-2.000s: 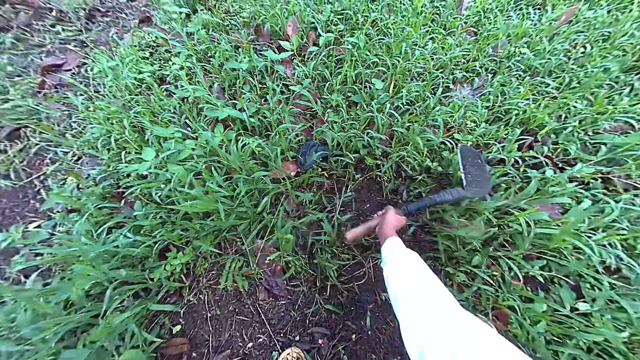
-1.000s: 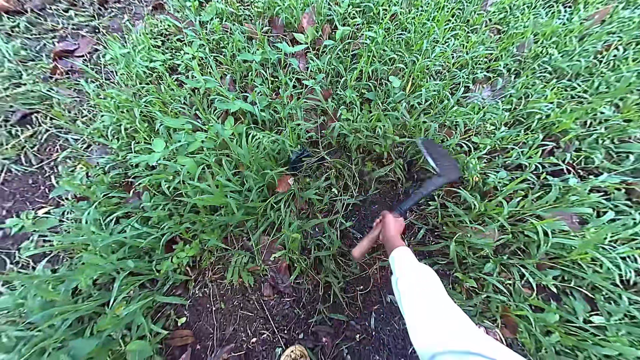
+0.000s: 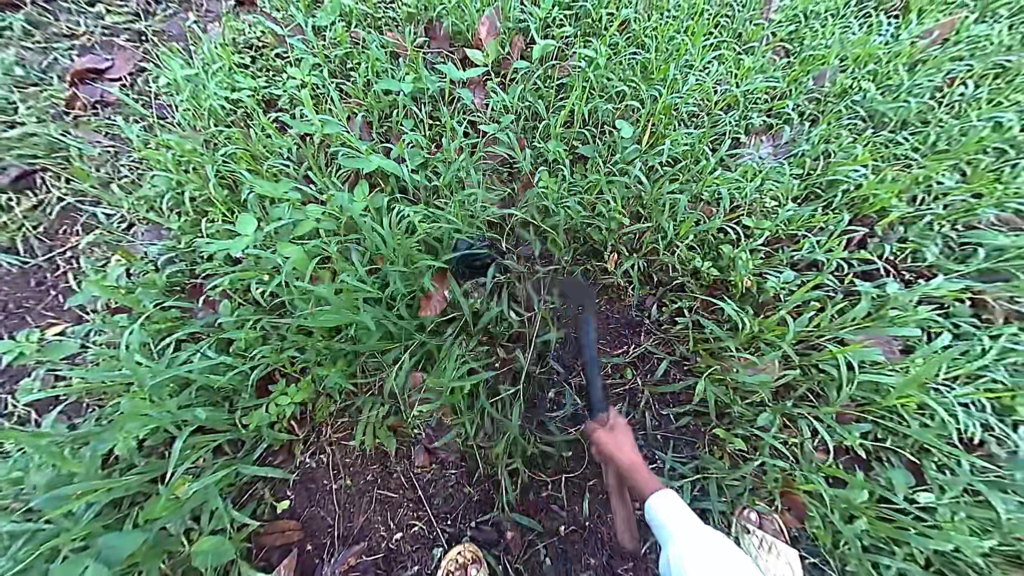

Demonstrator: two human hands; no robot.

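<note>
My right hand, in a white sleeve, grips a hand tool with a dark metal shank and a wooden handle. The handle's butt points down toward my feet. The tool's blurred dark head lies low over the edge of the grass, just right of the uncut clump. Behind that clump a dark object sits half hidden among the blades; I cannot tell what it is. A brown dry leaf lies beside it. My left hand is out of view.
Bare dark soil with roots and cut stems spreads in front of my feet. The toe of one shoe shows at the bottom edge, another shoe to its right. Dense grass surrounds the soil; dry leaves lie at upper left.
The tool's head has swung from the right over to the left, and its shank now points nearly straight away from me. My right hand stays closed on the tool. Both shoes now show.
</note>
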